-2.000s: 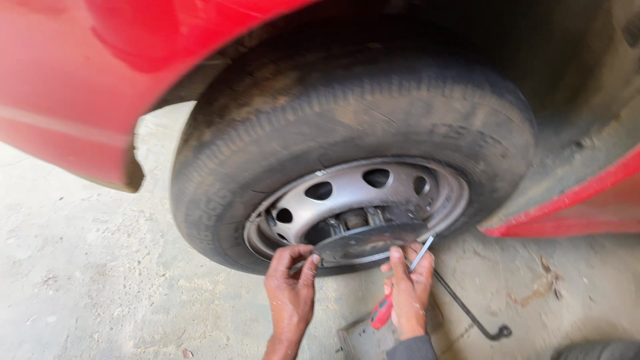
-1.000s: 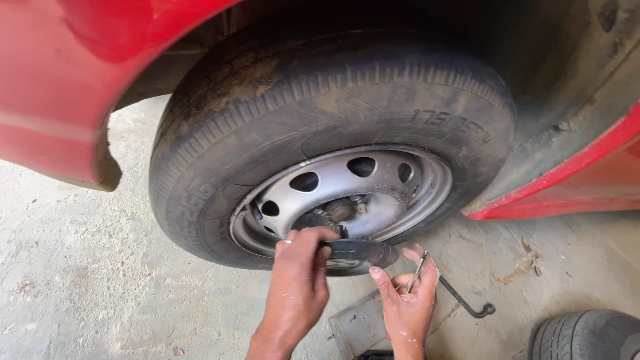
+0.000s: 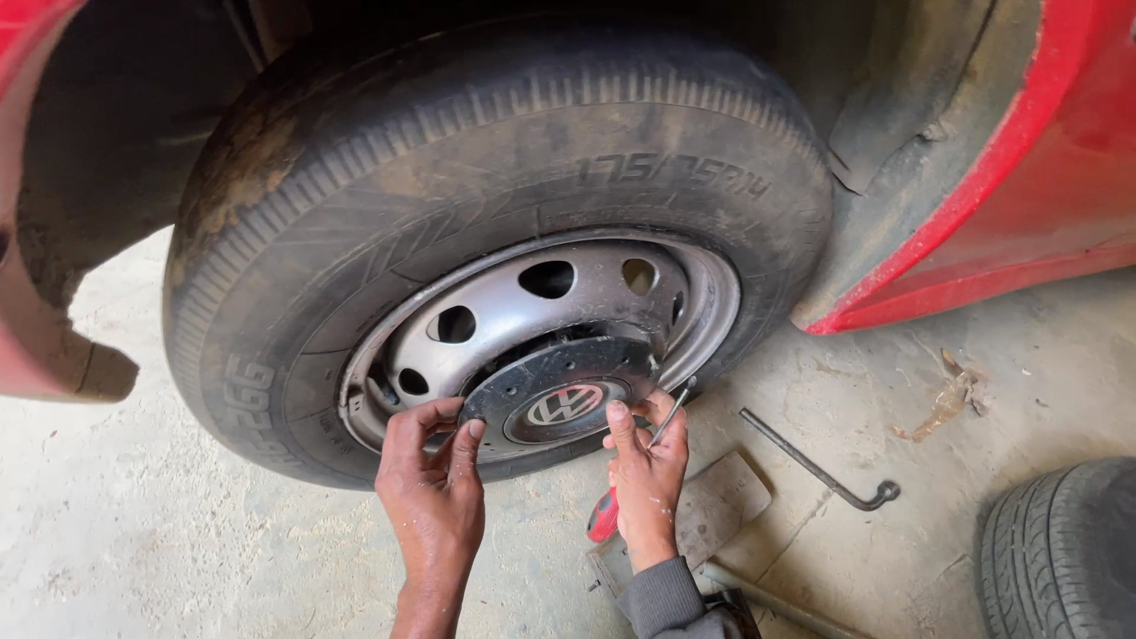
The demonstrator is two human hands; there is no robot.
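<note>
A round black plastic wheel center cap (image 3: 568, 382) with a Volkswagen emblem lies over the hub area of a silver steel wheel rim (image 3: 497, 306). My left hand (image 3: 435, 470) pinches the cap's left edge between thumb and fingers. At the cap's lower right edge, my right hand (image 3: 648, 461) grips it with the thumb on its face. The same hand also holds a screwdriver with a red handle (image 3: 603, 516), its metal shaft pointing up and right between the fingers. The worn black tire (image 3: 497, 169) surrounds the rim. The cap hides the wheel's middle.
Red car body panels (image 3: 1056, 186) flank the wheel. On the concrete floor, an L-shaped lug wrench (image 3: 816, 470) lies right of my hands, near a flat metal plate (image 3: 723, 506) and a metal bar (image 3: 781, 608). Another tire (image 3: 1065, 550) is at the lower right.
The cap, tilted nearly edge-on a second ago, now shows its emblem side and lies against the wheel's middle. Both hands have moved with it. The view is closer to the wheel.
</note>
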